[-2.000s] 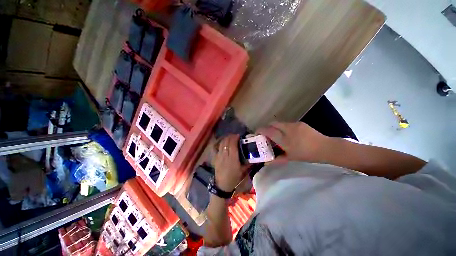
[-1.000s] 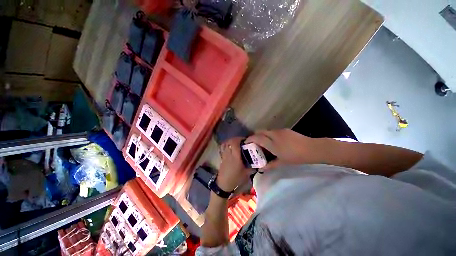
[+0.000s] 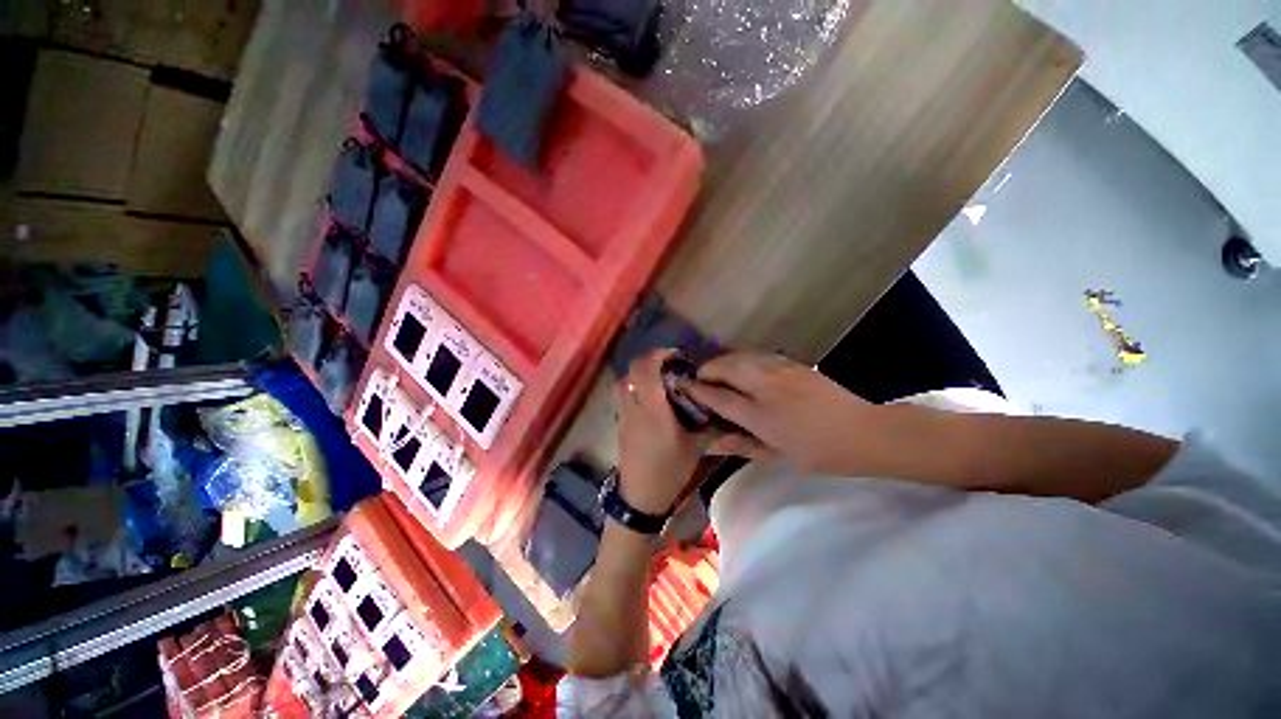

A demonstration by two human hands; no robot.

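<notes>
My left hand, with a dark wristband, and my right hand meet in front of my body. Both grip a dark drawstring pouch between their fingers. No white device shows in it; my fingers hide much of the pouch. The red-orange compartment tray holds two rows of white devices with black screens, with thin white cords over some. A dark pouch lies across the tray's far end.
Flat dark pouches lie near my left wrist. Filled pouches lie in rows beyond the tray. Crumpled clear plastic lies on the wood-grain table. Another tray of devices sits lower left.
The white device seen between my hands, at the pouch's mouth, no longer shows. My fingers have closed around the dark pouch.
</notes>
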